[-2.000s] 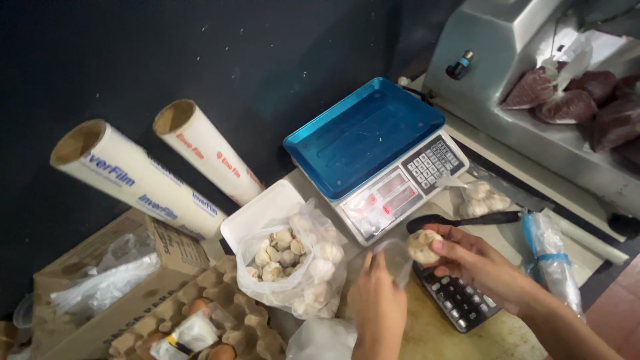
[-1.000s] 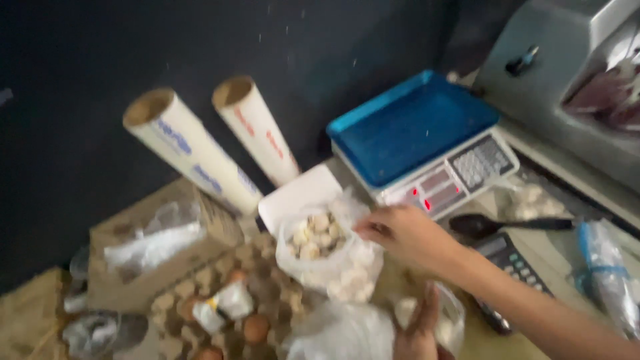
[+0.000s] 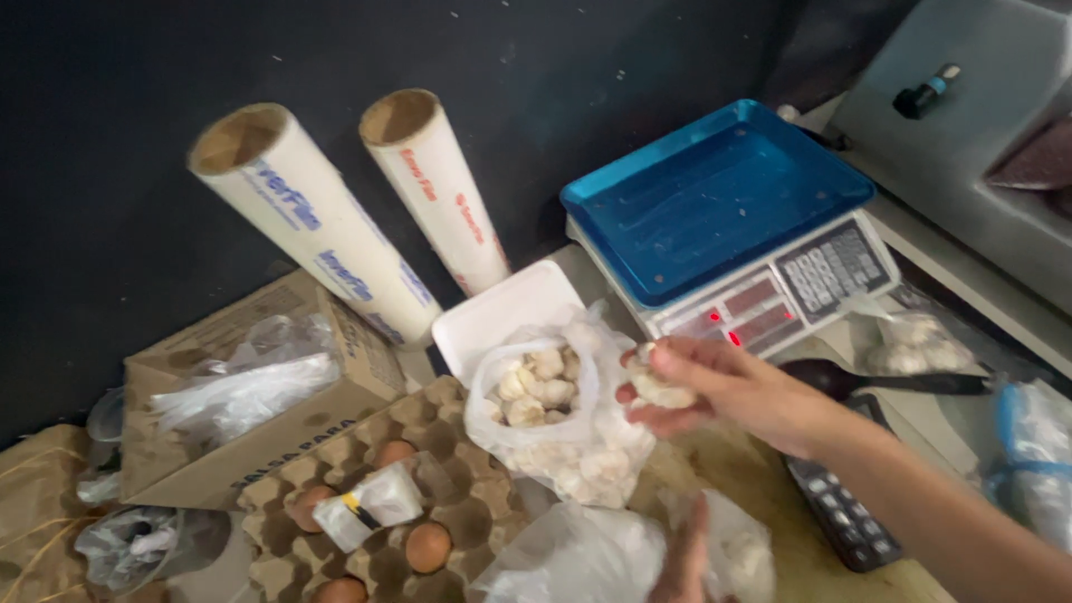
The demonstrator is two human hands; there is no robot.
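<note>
My right hand (image 3: 712,385) holds whitish garlic bulbs (image 3: 657,387) in its fingers, just right of an open plastic bag of garlic (image 3: 540,389). Low in the view, my left hand (image 3: 688,561) is partly cut off by the frame edge. It touches a small clear bag with pale pieces inside (image 3: 741,544); its grip is mostly hidden. Left of that hand lies a crumpled clear plastic bag (image 3: 578,557). Behind the garlic bag leans a white foam tray (image 3: 507,314).
A scale with a blue pan (image 3: 720,205) stands behind my right hand. Around lie a black spoon (image 3: 888,381), a calculator (image 3: 846,511), a bag of garlic (image 3: 917,343), an egg carton (image 3: 469,469), a cardboard box (image 3: 251,452) and film rolls (image 3: 335,243) (image 3: 444,201).
Two seconds ago my right hand held a garlic bulb over the calculator; a second ago it reached to the open garlic bag. It is now slightly right of that bag, with garlic in it.
</note>
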